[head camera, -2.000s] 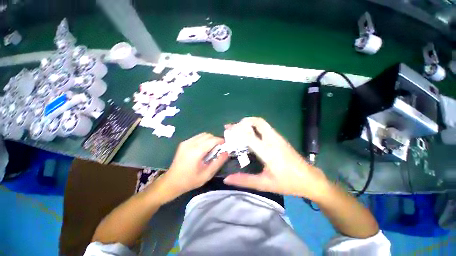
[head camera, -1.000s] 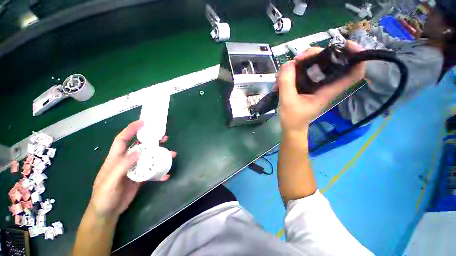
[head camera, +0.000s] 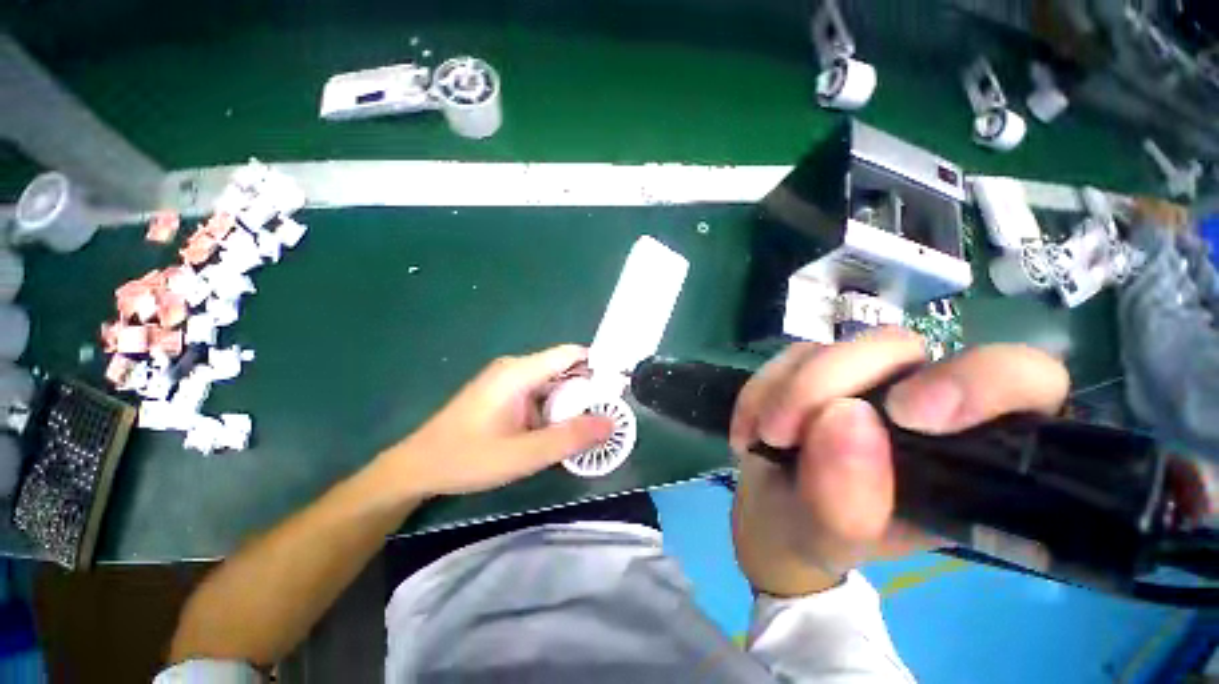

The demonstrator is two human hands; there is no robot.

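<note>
My left hand (head camera: 515, 421) holds a white fan body (head camera: 644, 305) by its round spoked end, near the bench's front edge. The flat handle points away from me, and my thumb lies on the spoked ring. My right hand (head camera: 856, 454) is closed around a black electric screwdriver (head camera: 1036, 488), held large and close to the camera. The screwdriver's nose reaches the joint between handle and round end. The bit tip is too small to see, so contact cannot be told.
A heap of white and pinkish inserts (head camera: 187, 314) and a dark parts tray (head camera: 70, 468) lie left. A screw feeder (head camera: 882, 221) stands right, with green pieces (head camera: 938, 325) beside it. More fan bodies (head camera: 468, 96) lie beyond the white strip (head camera: 535, 185). A person's sleeve (head camera: 1170, 314) is at far right.
The screwdriver has moved from the feeder to the fan body in my left hand. The view has swung left, so the heap and tray show more fully.
</note>
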